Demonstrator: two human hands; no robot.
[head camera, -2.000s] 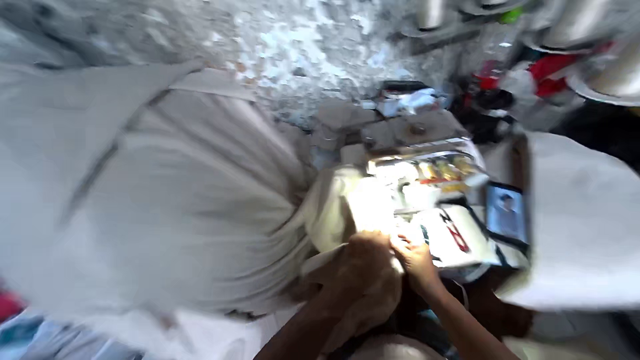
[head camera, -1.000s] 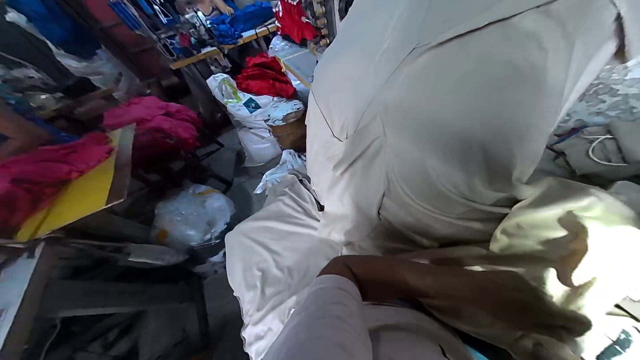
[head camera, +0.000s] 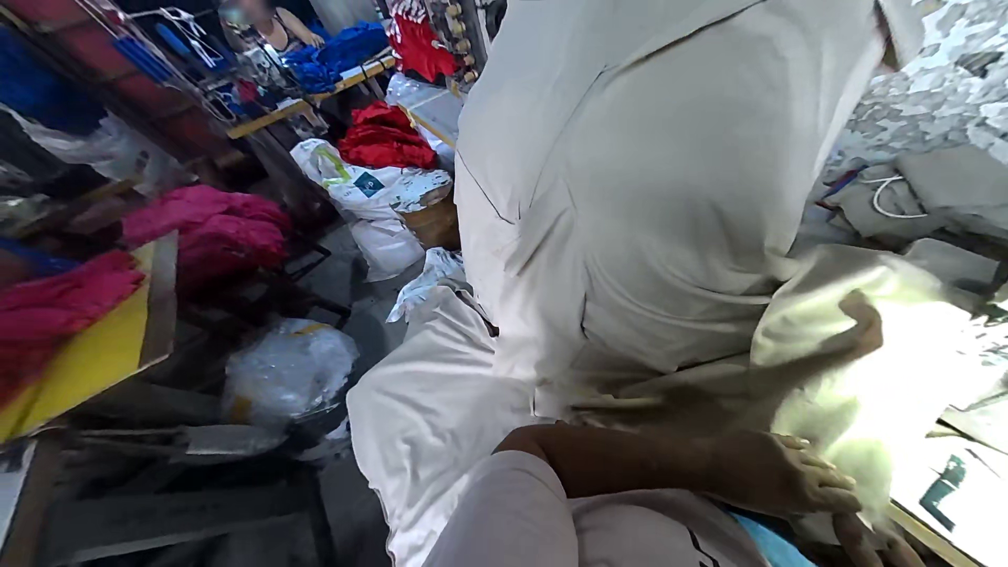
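Observation:
A very large piece of beige cloth (head camera: 669, 197) rises in front of me and spreads down to the lower right, where bright light falls on it. My left hand (head camera: 787, 476) reaches across from the left, fingers bent and close together against the cloth's lower edge; whether they grip it cannot be told. Beside its fingertips, at the bottom edge, part of my right hand (head camera: 874, 543) shows in shadow, touching or close to the cloth. The rest of that hand is cut off. A white item with a dark green mark (head camera: 945, 492) lies right of the hands.
Left are pink cloth (head camera: 213, 228), a yellow board (head camera: 94, 346) under red-pink cloth and a clear plastic bag (head camera: 291, 366). Red cloth (head camera: 386, 138) tops white sacks (head camera: 370, 189). Farther back, a person (head camera: 279, 27) sits by blue cloth (head camera: 339, 55). Folded beige pieces (head camera: 890, 197) lie right, by a mottled wall.
The view has swung far left from two seconds ago. Both hands were then together in the bright light at the cloth; since one second ago, the left hand shows little change.

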